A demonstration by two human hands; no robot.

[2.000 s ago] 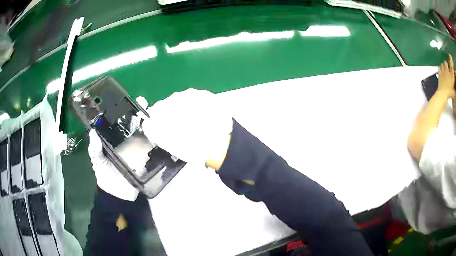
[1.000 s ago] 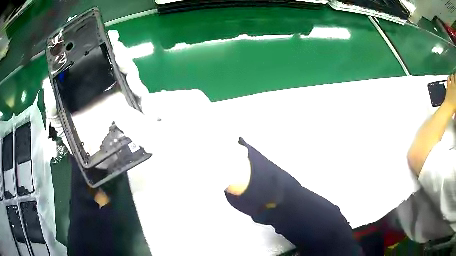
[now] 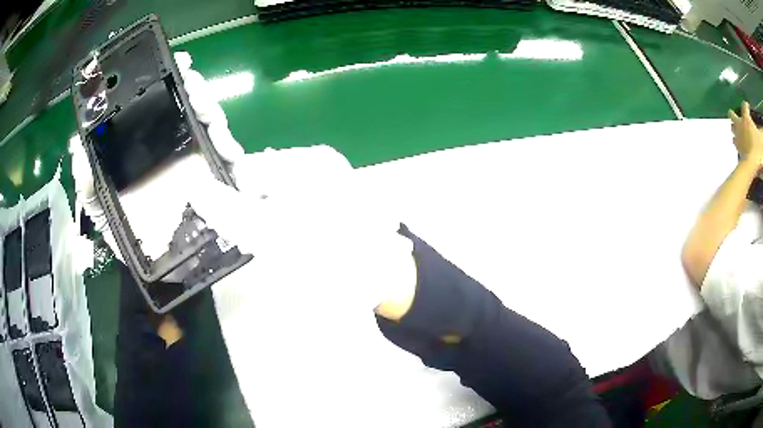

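A stack of dark phone middle frames [image 3: 138, 125], slightly fanned at the lower end, is held up at the left of the view, tilted, with round camera openings at the top. My left hand [image 3: 86, 180], white-gloved, grips its left edge and is mostly hidden behind it. My right hand [image 3: 209, 125], white-gloved, holds its right edge; the glove blends into the white bench sheet [image 3: 519, 226]. The exact number of frames in the stack cannot be told.
A white lined tray [image 3: 71, 334] with dark frames in pockets is at the far left. Black trays [image 3: 393, 7] lie at the far edge of the green mat [image 3: 401, 100]. A divider strip [image 3: 648, 71] crosses the mat. Another person's arm [image 3: 719, 209] reaches in at right.
The stack and both my hands have moved up and left since the oldest frame, with little movement in the last second. The other person's hand at right has shifted.
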